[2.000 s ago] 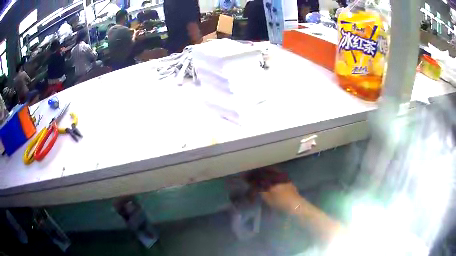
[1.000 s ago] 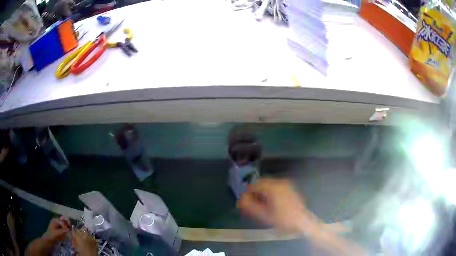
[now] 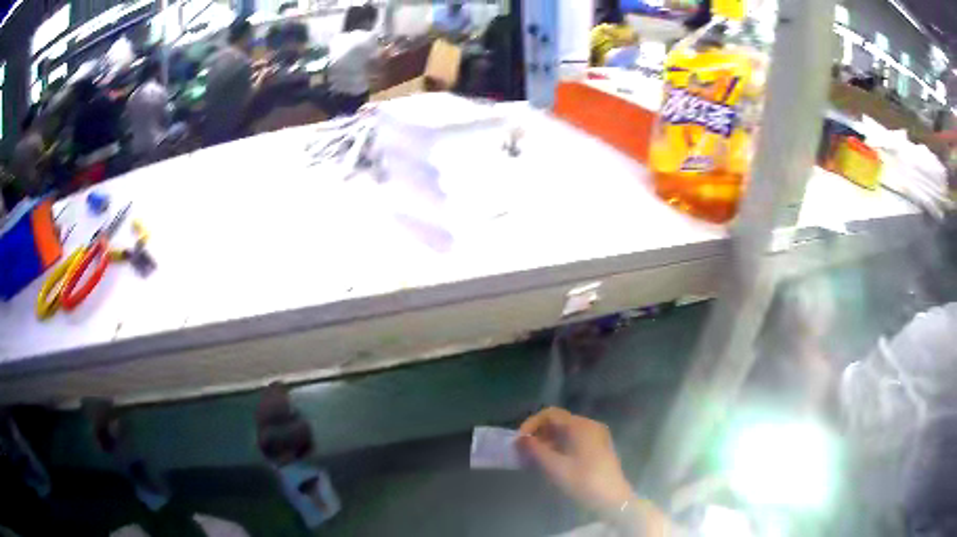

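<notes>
My right hand (image 3: 575, 458) reaches in from the lower right, over the dark green belt (image 3: 420, 488). Its thumb and fingers pinch a small flat white leaflet (image 3: 495, 448) by its right edge. To its left, a pale-blue retail box (image 3: 313, 495) with a dark rounded top stands on the belt, apart from my hand. Another pale-blue box (image 3: 147, 485) stands further left, blurred. A dark-topped shape (image 3: 582, 351) beyond my hand is too blurred to tell. My left hand is out of the picture.
The long white shelf (image 3: 283, 246) crosses above the belt, with scissors (image 3: 86, 275), a leaflet stack (image 3: 430, 136) and an iced tea bottle (image 3: 701, 131). A grey post (image 3: 782, 136) and bright glare stand right. A person's whitish clothing (image 3: 913, 388) shows at the right edge.
My right hand, blurred by a box a second ago, now shows a white leaflet in its fingers. The boxes sit further left in view. The view has tilted up and turned right.
</notes>
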